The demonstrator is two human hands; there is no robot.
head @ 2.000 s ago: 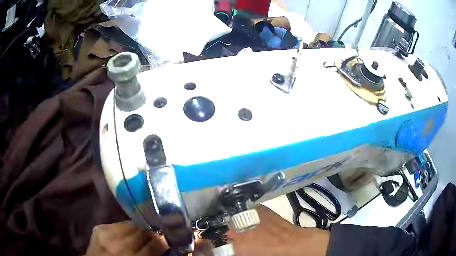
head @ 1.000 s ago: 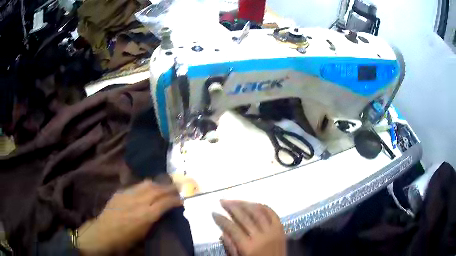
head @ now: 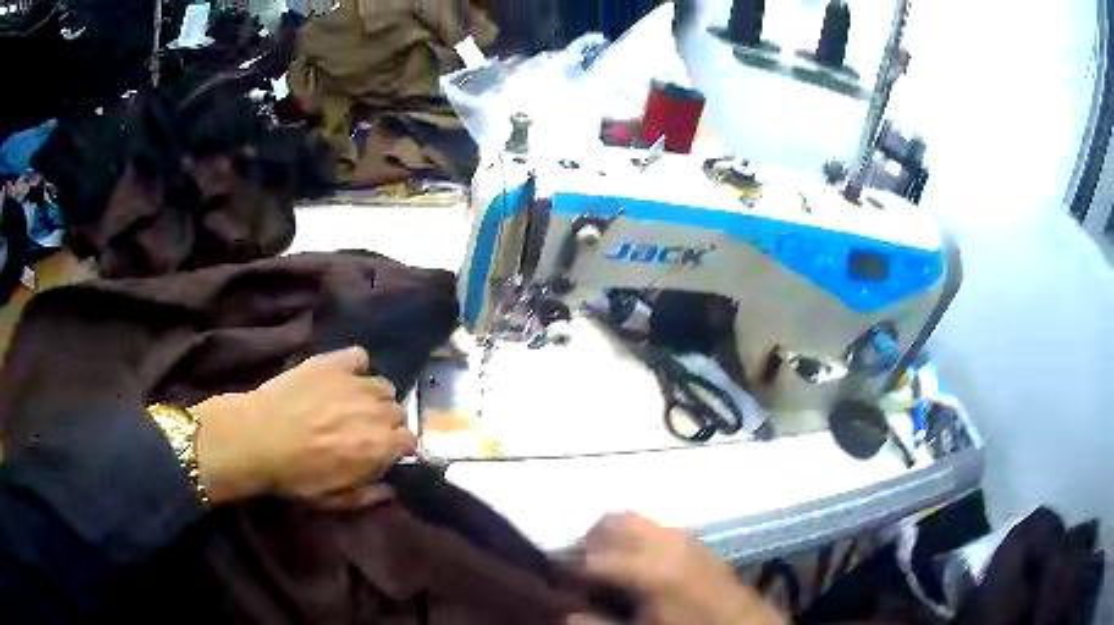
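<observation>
A brown garment piece (head: pixel 159 317) with a darker black section lies left of the sewing machine (head: pixel 733 275) and hangs over the table's front edge. My left hand (head: pixel 312 427), with a gold bracelet at the wrist, grips the cloth just left of the needle area (head: pixel 495 342). My right hand (head: pixel 666 568) is blurred at the bottom edge, holding the end of the dark cloth at the table's front edge. The cloth stretches between both hands. The fingertips of my right hand are partly unclear.
Black-handled scissors (head: pixel 702 403) lie under the machine arm, with a round black disc (head: pixel 859 427) to their right. Behind are a clear plastic bag (head: pixel 519 92), a red spool (head: pixel 672 116) and an olive-brown cloth pile (head: pixel 379 73). A ruler strip (head: pixel 843 494) runs along the front edge.
Both hands were at the needle area, hidden partly by the machine head. The cloth is now drawn out to the left and front of the needle, and my right hand, empty a second ago, holds it.
</observation>
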